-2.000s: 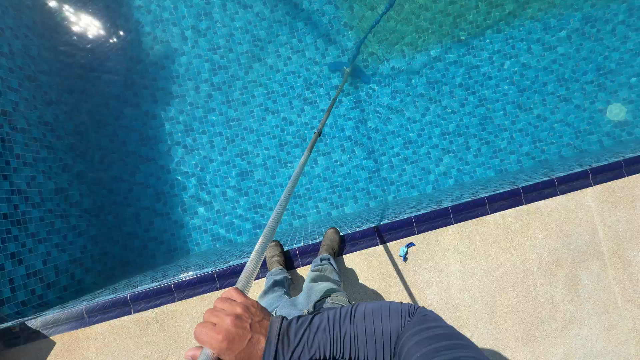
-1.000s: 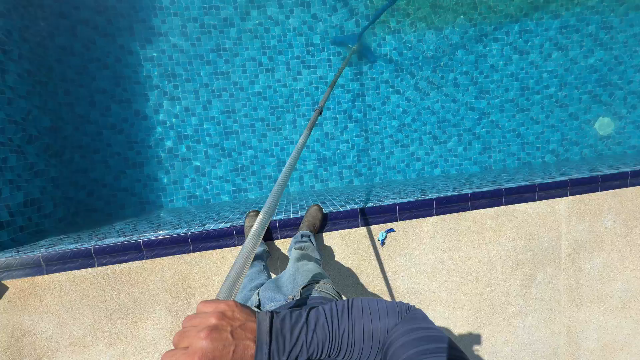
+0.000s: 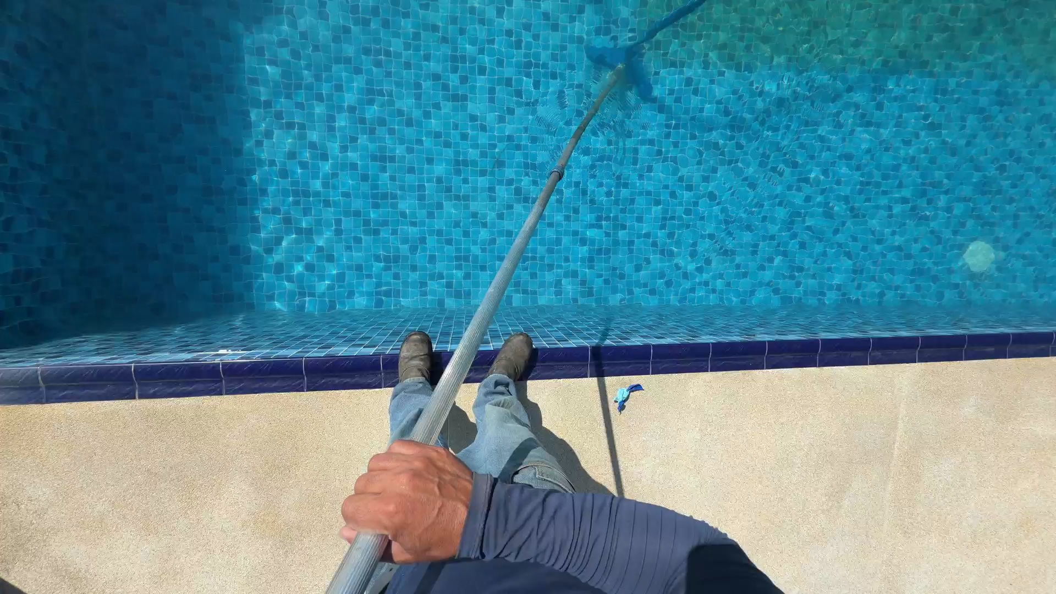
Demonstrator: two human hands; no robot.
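Note:
My right hand (image 3: 410, 500), its arm in a dark blue sleeve coming from the lower right, is closed around a ribbed metal telescopic pole (image 3: 492, 299). The pole slants up and right over the pool, past a joint collar, and its far end enters the water. There a blue attachment (image 3: 625, 58) is partly seen; its exact kind is blurred by the water. A long blue strip runs from it to the top edge. Of my left hand no clear part shows.
My boots (image 3: 511, 356) stand on the dark blue tile coping (image 3: 260, 375) at the pool's edge. A small blue scrap (image 3: 627, 398) lies on the beige deck (image 3: 784, 462) right of my legs. The pole's shadow crosses the deck. The blue mosaic pool (image 3: 396, 165) lies beyond.
My right hand keeps its hold on the pole. Two seconds ago, some fingers showed at the bottom edge below it. The view has shifted somewhat.

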